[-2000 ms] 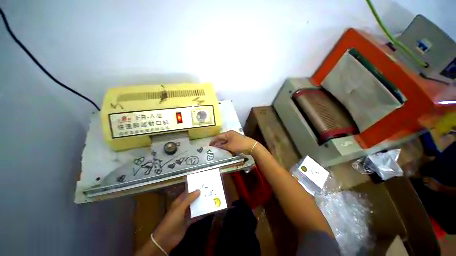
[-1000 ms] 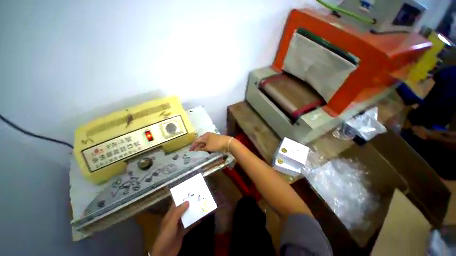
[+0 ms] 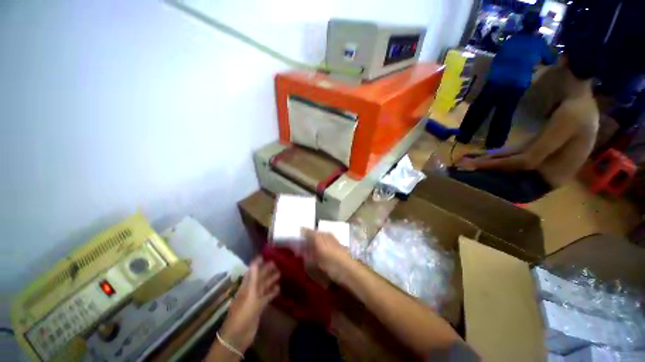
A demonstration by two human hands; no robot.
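Note:
A small white box (image 3: 293,214) is held up at the centre, in front of the shrink tunnel's mouth. My right hand (image 3: 329,256) grips its lower edge, somewhat blurred. My left hand (image 3: 256,295) is empty with fingers apart, between the box and the impulse sealer (image 3: 99,290). Another small white box (image 3: 334,232) lies just behind my right hand, partly hidden by it. The sealer's red switch is lit. Film on the held box cannot be made out.
The orange heat shrink tunnel (image 3: 368,106) stands behind, its control box (image 3: 375,49) on top. An open carton of clear shrink bags (image 3: 414,265) is right of my hand. Another carton holds wrapped white boxes (image 3: 573,311). A red stool (image 3: 614,170) and two people are at the right.
The view has swung right. The white box has left the sealer's front edge and passed from my left hand to my right. My right hand has left the sealer arm.

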